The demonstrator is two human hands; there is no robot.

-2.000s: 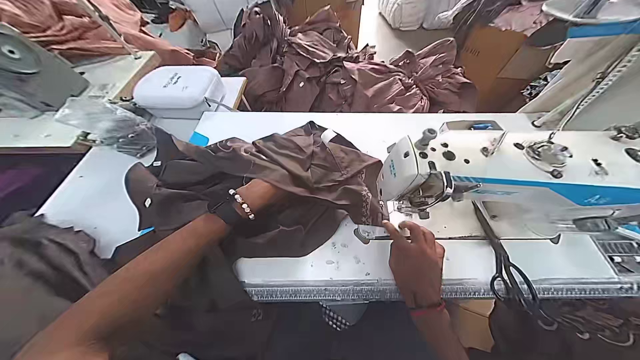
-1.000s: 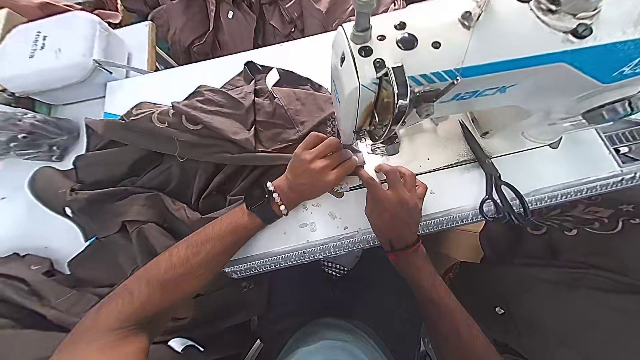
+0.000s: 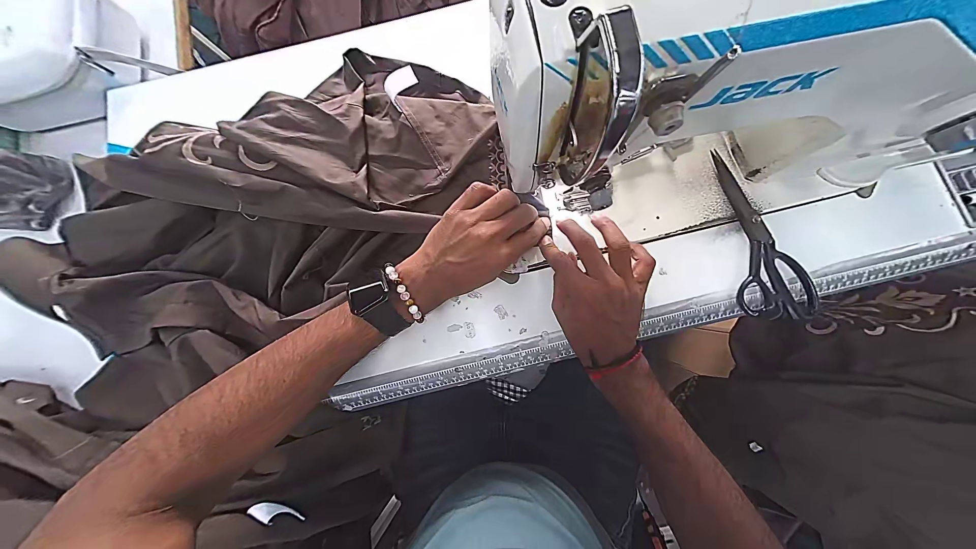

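Observation:
A brown garment (image 3: 305, 160) with scroll embroidery lies bunched on the white table, left of a white and blue Jack sewing machine (image 3: 762, 76). My left hand (image 3: 476, 240), with a dark watch and a bead bracelet at the wrist, pinches the garment's edge just in front of the presser foot (image 3: 583, 200). Close beside it, my right hand (image 3: 598, 290) wears a red cord; its thumb and fingertips meet the left fingertips at the lit needle area. Whether the right fingers grip cloth is hidden.
Black-handled scissors (image 3: 755, 229) lie on the table right of the hands. A ruler strip (image 3: 473, 370) runs along the front edge. More brown embroidered cloth (image 3: 862, 404) hangs at the lower right. A white plastic container (image 3: 61, 61) stands at the upper left.
My left hand has moved right from on top of the garment to its edge by the needle, beside my right hand. The view has moved closer to the machine.

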